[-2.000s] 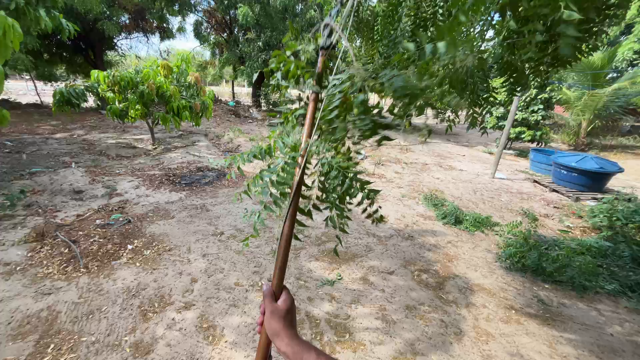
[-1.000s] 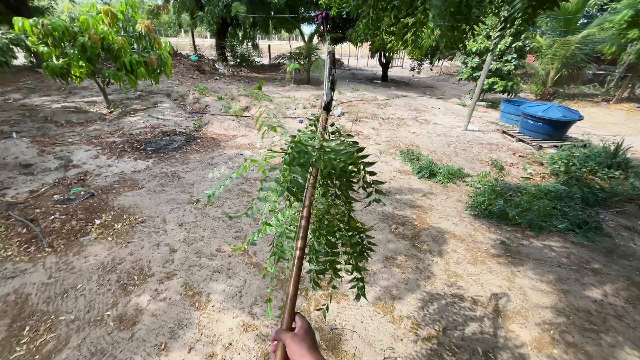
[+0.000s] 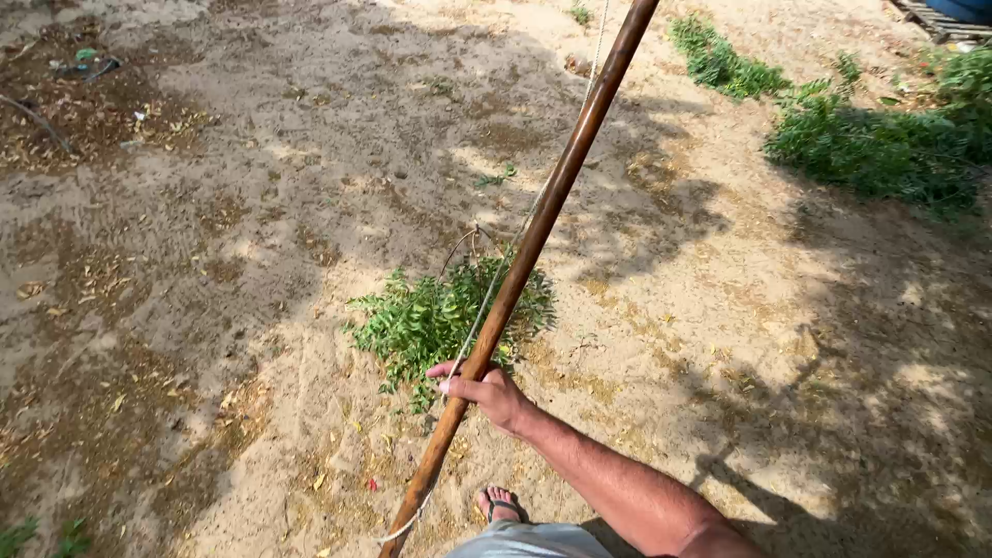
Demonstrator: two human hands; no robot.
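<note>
My right hand (image 3: 492,395) grips a long brown wooden pole (image 3: 554,190), which slants from the bottom centre up past the top edge. Its upper end is out of the frame. A thin pale cord (image 3: 490,291) runs along the pole, passes by my fingers and hangs slack near the lower part. Just beyond my hand, a cut leafy green branch (image 3: 422,322) lies on the sandy ground, partly behind the pole. My left hand does not show.
Cut green foliage (image 3: 876,147) is heaped at the upper right, near a wooden pallet (image 3: 934,19) under a blue tank (image 3: 965,8). Dry leaf litter (image 3: 85,101) covers ground at the upper left. My sandalled foot (image 3: 500,504) stands at the bottom.
The leafy branch, earlier up against the pole, now lies on the ground below it. The pole has tilted further to the right. The view has swung down.
</note>
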